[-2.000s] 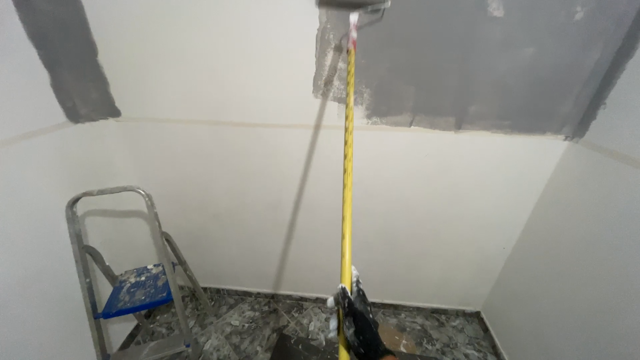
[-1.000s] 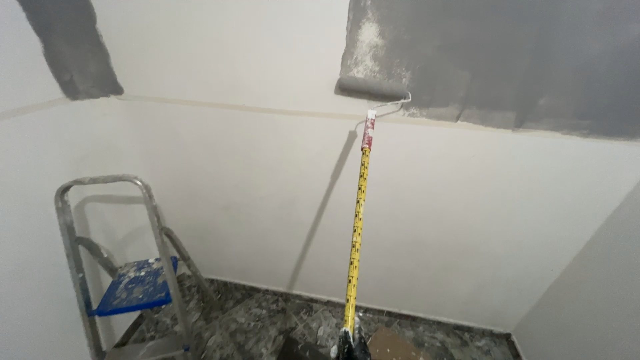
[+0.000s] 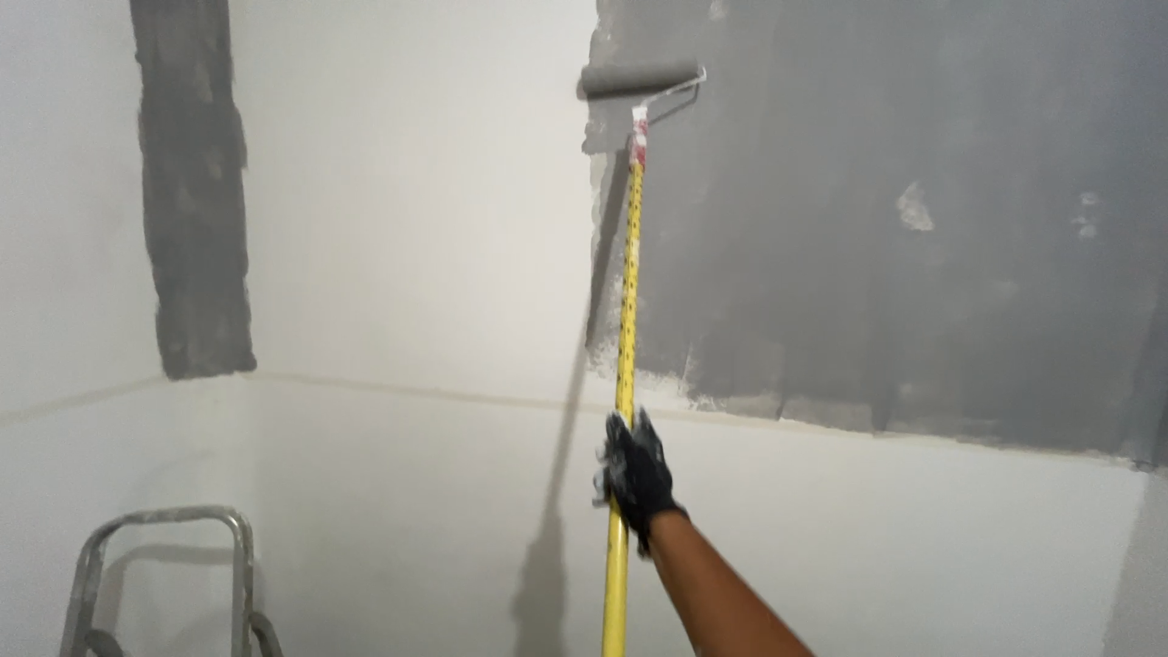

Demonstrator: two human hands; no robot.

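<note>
My right hand [image 3: 636, 470], in a black glove smeared with pale paint, grips a yellow extension pole [image 3: 628, 310] near the lower middle of the view. At the pole's top, a paint roller [image 3: 641, 79] loaded with grey rests at the left edge of the grey painted area [image 3: 821, 237]. Its left end reaches over white wall [image 3: 411, 228]. Below the roller, a patchy whitish strip shows along the grey's ragged left and bottom edges. My left hand is out of sight.
At the lower left stands a metal stepladder [image 3: 242, 547], only its top part visible. A grey band [image 3: 196, 201] runs down the corner above it. A line of masking tape [image 3: 438, 396] crosses the walls at mid-height. The pole's shadow falls on the wall.
The roller has gone up from the lower edge of the grey area, where it was one second ago. More of my right hand and forearm now shows. The view has tilted upward.
</note>
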